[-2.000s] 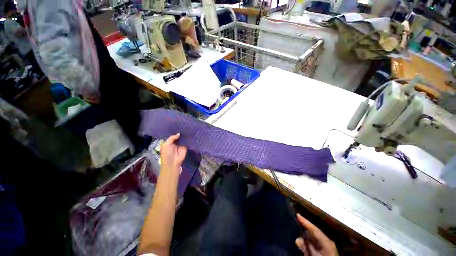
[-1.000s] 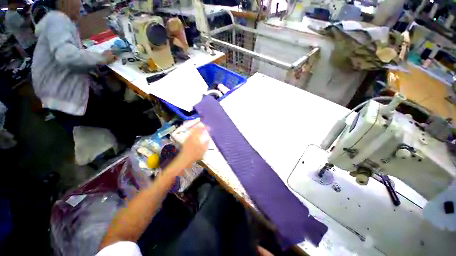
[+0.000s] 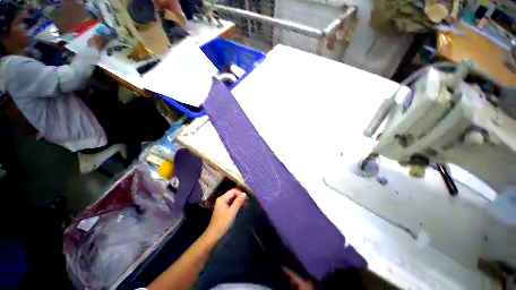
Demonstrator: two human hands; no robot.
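The purple fabric strip point(image 3: 263, 178) lies diagonally over the white table, its far end at the blue basket and its near end at the table's front edge. It shows pale curved lines. My left hand point(image 3: 229, 205) is beside the strip's left edge, over my lap, with thumb and fingertips together; whether something small is between them cannot be told. My right hand point(image 3: 297, 279) is at the bottom edge, small, blurred and mostly cut off. A dark purple piece with a rounded end point(image 3: 188, 173) hangs left of my left hand.
A blue basket point(image 3: 249, 56) holds a roll and white paper point(image 3: 184, 73). A sewing machine point(image 3: 435, 119) stands right, with dark snips point(image 3: 447, 178) on its bed. A bin lined with clear plastic point(image 3: 127, 238) is lower left. A person point(image 3: 51, 85) sits at another table, upper left.
The strip has gone from being held up across the table edge to lying diagonally on the table. My left hand has let go of it and moved down toward my lap. The view has shifted.
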